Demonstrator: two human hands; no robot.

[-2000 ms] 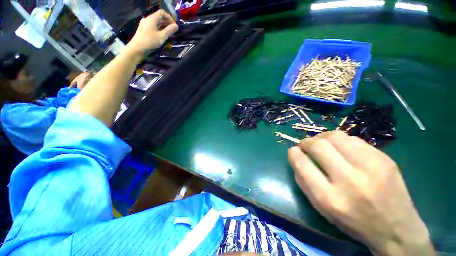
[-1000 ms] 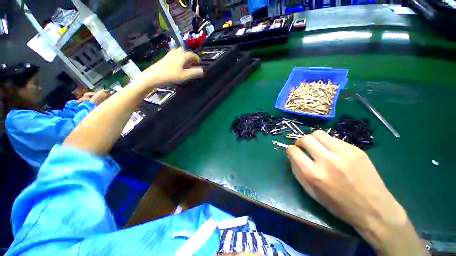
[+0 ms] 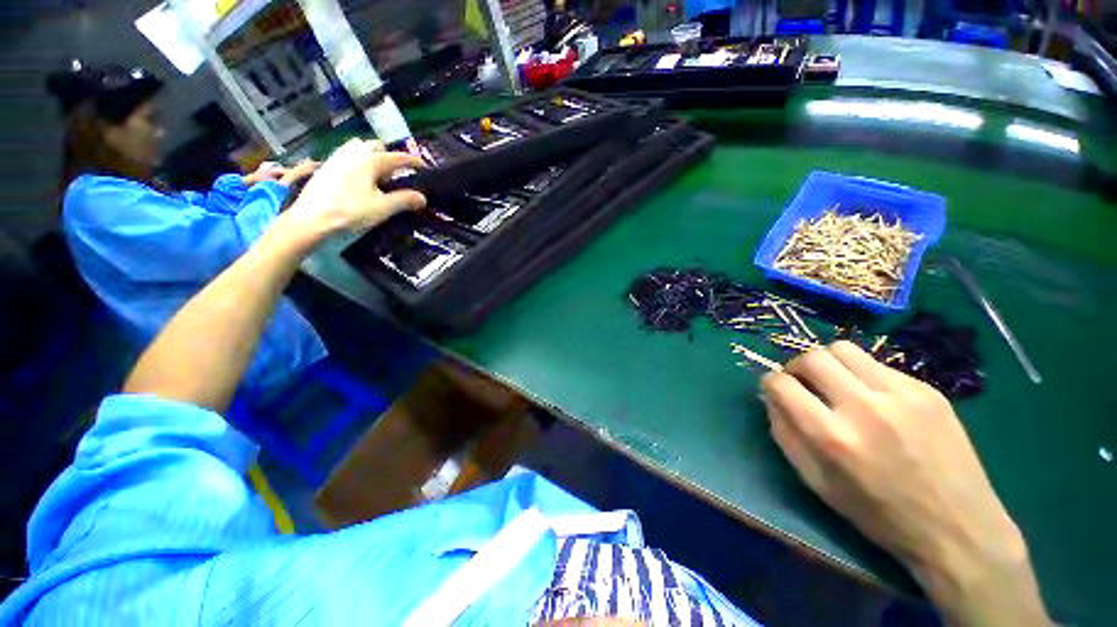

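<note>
My left hand (image 3: 355,194) is at the near left end of a black phone tray (image 3: 527,157), thumb and fingers around its edge. This tray is tilted over a second black tray (image 3: 539,239); phone frames show in slots of both. My right hand (image 3: 876,447) rests low over the mat, fingers bent, fingertips beside a gold sliver (image 3: 756,356); whether it pinches anything is hidden. Gold slivers fill the blue bin (image 3: 925,208). Black slivers lie in a left pile (image 3: 671,300) and a right pile (image 3: 941,355), with gold ones between.
Tweezers (image 3: 998,321) lie right of the bin. The green mat's front edge (image 3: 613,431) runs diagonally before me. A person in a blue smock (image 3: 159,233) sits at left. Another tray (image 3: 698,76) is at the back. A cardboard box (image 3: 429,447) is below the bench.
The view has shifted. My left hand has come to the tray's near left end, and the upper tray now sits apart from the lower one, baring more phone frames. My right hand stays by the slivers.
</note>
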